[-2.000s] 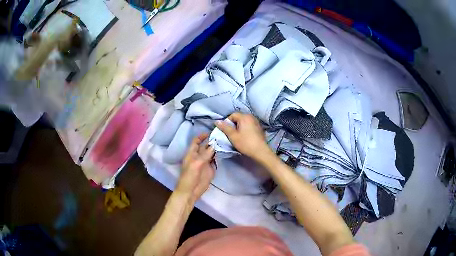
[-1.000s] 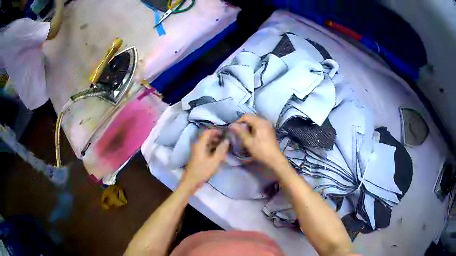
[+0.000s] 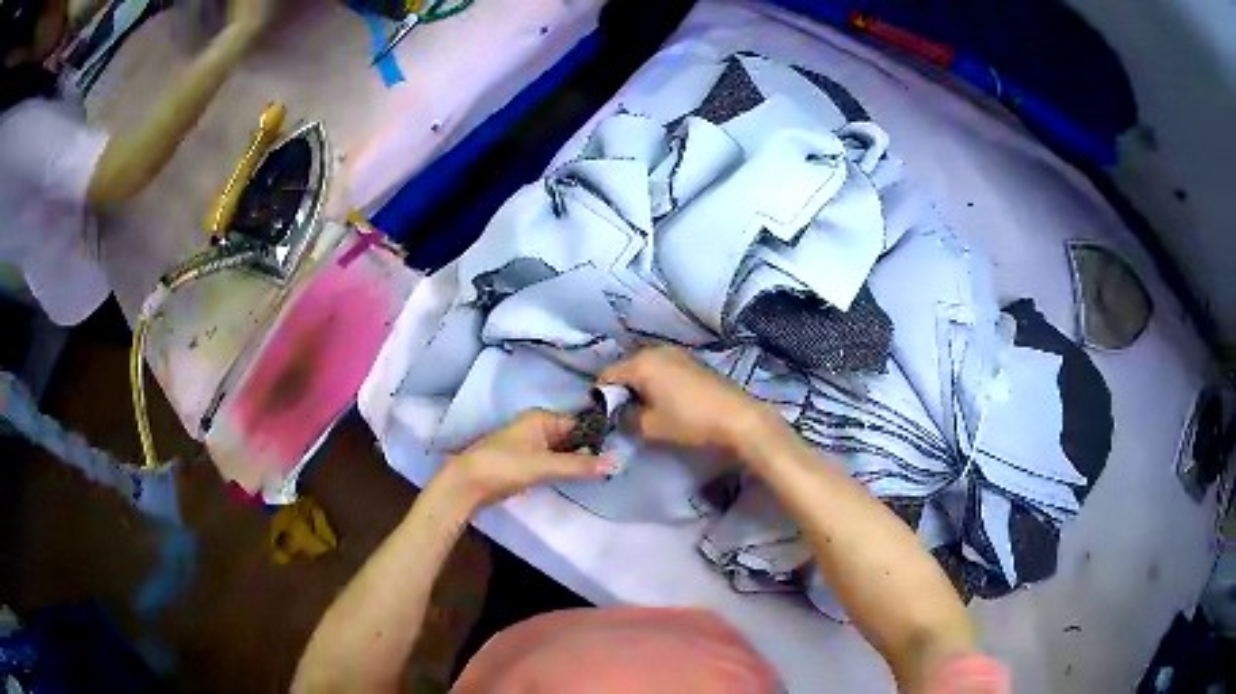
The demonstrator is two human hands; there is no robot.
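Observation:
My left hand (image 3: 531, 453) and my right hand (image 3: 678, 396) meet at the near left of the fabric heap. Between their fingers they hold a small folded cut piece (image 3: 591, 426), dark speckled on one side and pale on the other. Cut fabric panels (image 3: 705, 210) with pale blue-white reverse and dark faces lie heaped beyond the hands. A tied bundle (image 3: 965, 468) is gathered at one point to the right, its layers fanning out. The fingertips partly hide the small piece.
A steam iron (image 3: 281, 197) stands on the neighbouring table at left, near a scorched pink pad (image 3: 315, 363). A coworker's arm (image 3: 176, 109) reaches over that table. Scissors (image 3: 396, 38) lie by a blue strip (image 3: 385, 61). A flat iron rest (image 3: 1111, 294) lies at far right.
The small piece now shows its dark face between my hands. My left hand has turned flatter and moved slightly down. The iron came into view on the left table, and the coworker's arm has moved.

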